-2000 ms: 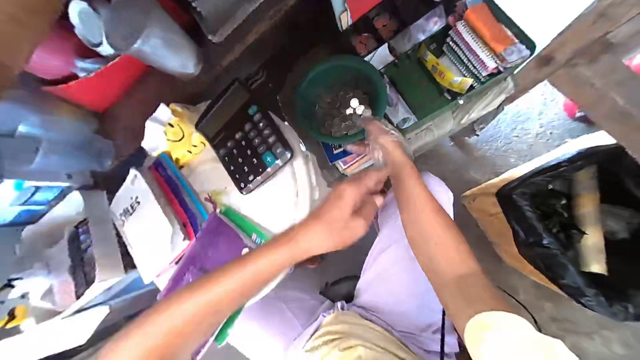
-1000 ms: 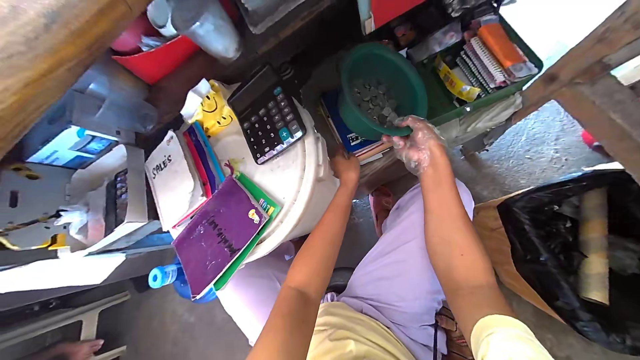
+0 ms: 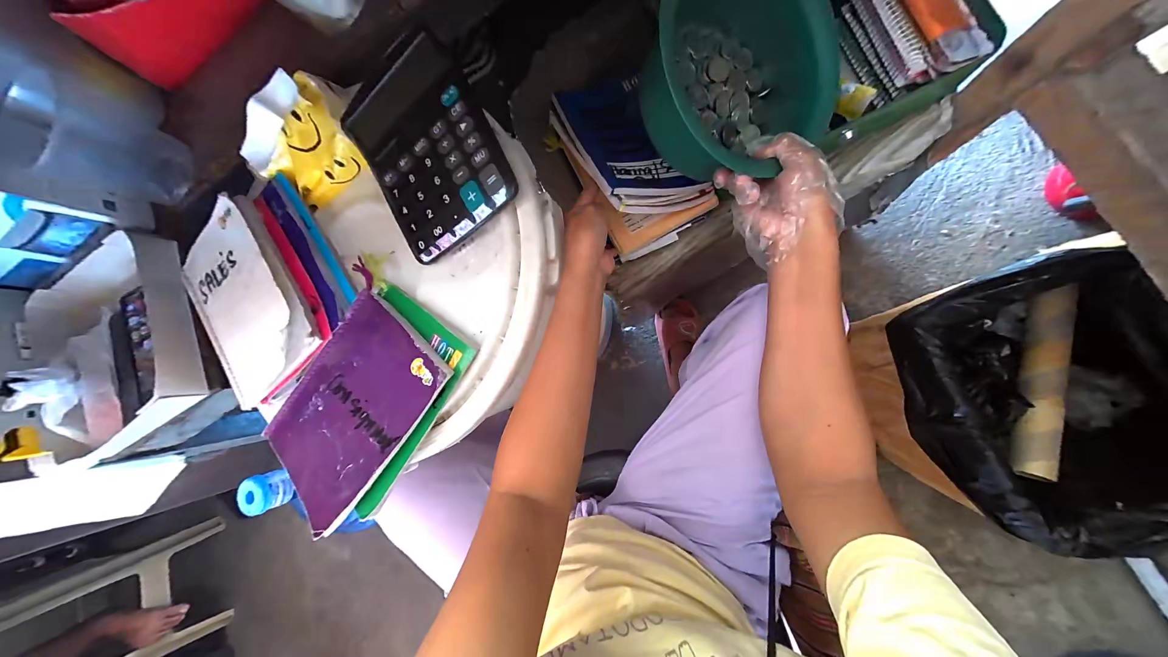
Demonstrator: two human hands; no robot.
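My right hand point(image 3: 787, 196), covered by a clear plastic bag or glove, grips the near rim of a green plastic basin point(image 3: 803, 82), which is tilted and holds many coins point(image 3: 721, 82). My left hand point(image 3: 589, 228) is at the near left edge of a stack of notebooks and papers point(image 3: 630, 155) beside the basin; its fingertips are partly hidden. A large black calculator point(image 3: 429, 146) lies on the round white stool or table point(image 3: 474, 283) to the left, near a purple notebook point(image 3: 360, 411) and a green one point(image 3: 456, 351).
A white notebook point(image 3: 242, 301) and a yellow smiley-face packet point(image 3: 319, 137) are at the left. Spiral notebooks point(image 3: 881, 41) stand in a green tray at the upper right. A box lined with a black bag point(image 3: 949, 383) holds a cardboard tube point(image 3: 1048, 383). A blue-capped bottle point(image 3: 265, 493) is below.
My hands, near each other over the basin two seconds ago, have moved apart. The right came to the basin's rim, the left to the notebook stack. The basin is now tilted more.
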